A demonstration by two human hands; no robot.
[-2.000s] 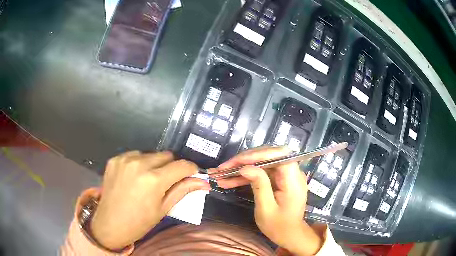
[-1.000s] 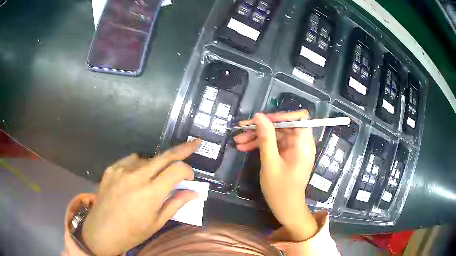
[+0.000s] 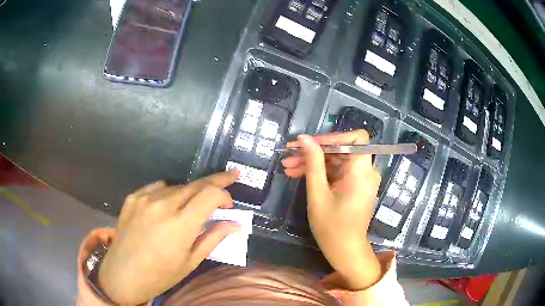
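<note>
My right hand (image 3: 337, 185) holds thin tweezers (image 3: 364, 149) like a pen. Their tip is at the right edge of the black phone housing (image 3: 266, 110) in the lower left pocket of the clear tray (image 3: 209, 140). That housing has small pale patches and a white rectangular label (image 3: 248, 174). My left hand (image 3: 170, 230) holds a white label sheet (image 3: 230, 251) under its thumb. Its index fingertip touches the left end of the white label. My right hand hides most of the housing in the neighbouring pocket.
A large dark smartphone (image 3: 146, 39) lies at the upper left, over a white sheet (image 3: 116, 11). Several more black phone housings (image 3: 434, 75) sit in the tray's other pockets. A worn white rail (image 3: 508, 57) curves past the tray's far right side. Something red shows at the bottom right.
Both hands have moved from together over the label sheet up to the lower left housing. The left index finger has extended to its label, and the tweezers have swung round to its right edge.
</note>
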